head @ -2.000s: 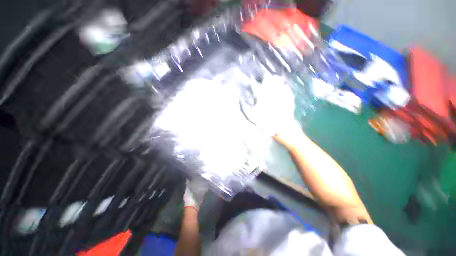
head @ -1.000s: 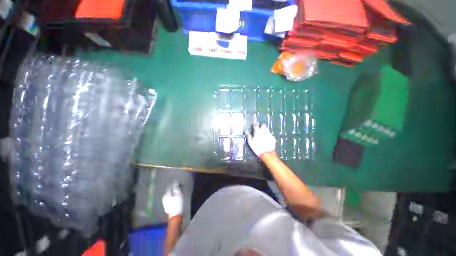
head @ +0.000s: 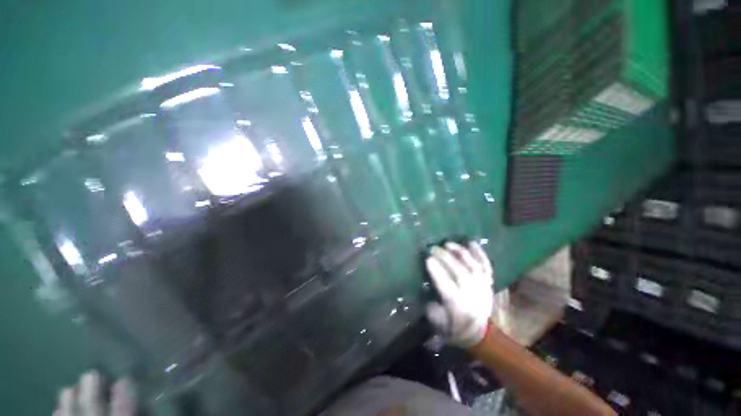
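A clear plastic tray (head: pixel 325 154) with rows of pockets lies flat on the green bench top, large in the view, with bright glare on it. No boards show in its pockets. My right hand (head: pixel 461 294), in a white glove, rests at the tray's lower right corner with its fingers a little spread, holding nothing that I can see. My left hand (head: pixel 96 396), also gloved, shows only its fingertips at the bottom left edge, near the tray's lower left corner; the rest is cut off.
The green panel stack (head: pixel 585 73) stands at the upper right, with a small black ribbed pad (head: pixel 533 188) below it. Racks of black bins (head: pixel 674 252) with white labels stand beyond the bench at the right.
The view has come closer and turned right. My right hand has moved from the middle of the tray to its lower right corner. My left hand has come up to the tray's left side.
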